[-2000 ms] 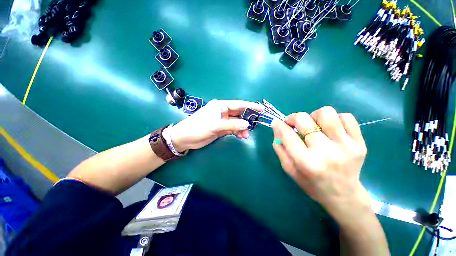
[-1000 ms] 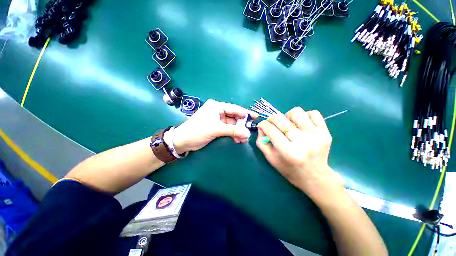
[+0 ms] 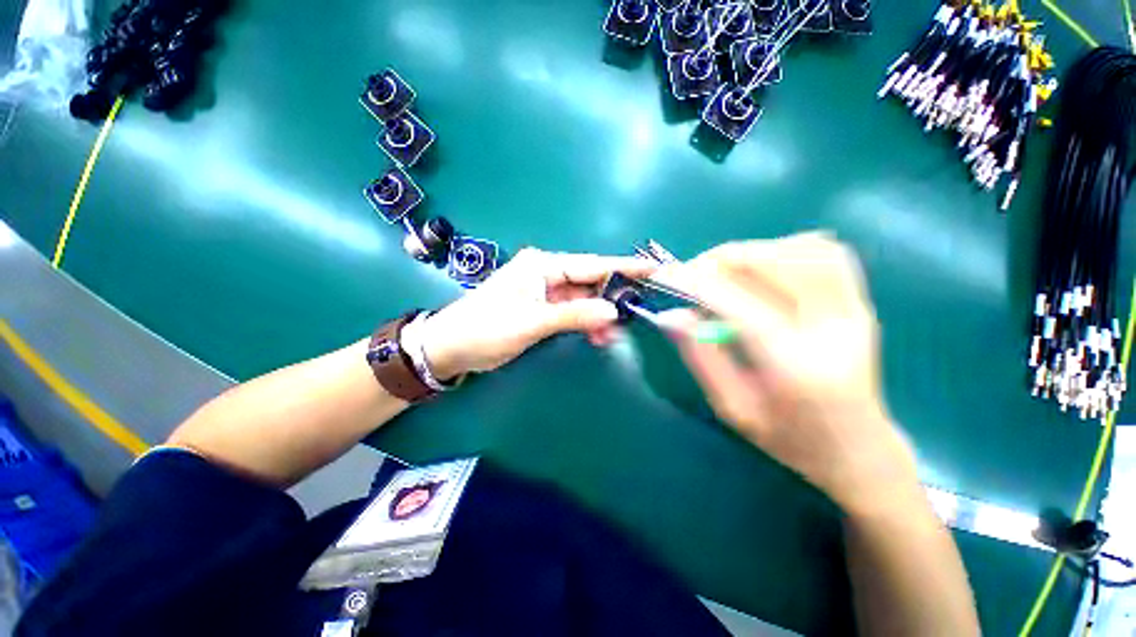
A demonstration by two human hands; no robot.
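Observation:
My left hand (image 3: 530,321) holds a small black square-flange connector (image 3: 622,295) between thumb and fingers, just left of my right hand. My right hand (image 3: 791,355) is blurred. It holds a slim tool with a bright green part (image 3: 716,332); a thin pale shaft or wire runs from its fingertips to the connector, and I cannot tell which. Several thin white lead wires (image 3: 657,253) show behind the connector, between the hands; their other ends are hidden by my right hand.
Loose square-flange connectors (image 3: 394,193) lie left of centre. Wired connectors (image 3: 731,110) are piled at top centre. Yellow-ended leads (image 3: 975,93) and long black cables (image 3: 1081,224) lie right. Black lumps (image 3: 147,56) and a plastic bag (image 3: 50,50) are top left; a white strip (image 3: 984,513) lies lower right.
My right hand came in to the connector, then moved back to the right, now blurred. The connector's dark face shows again in my left hand, which has barely moved.

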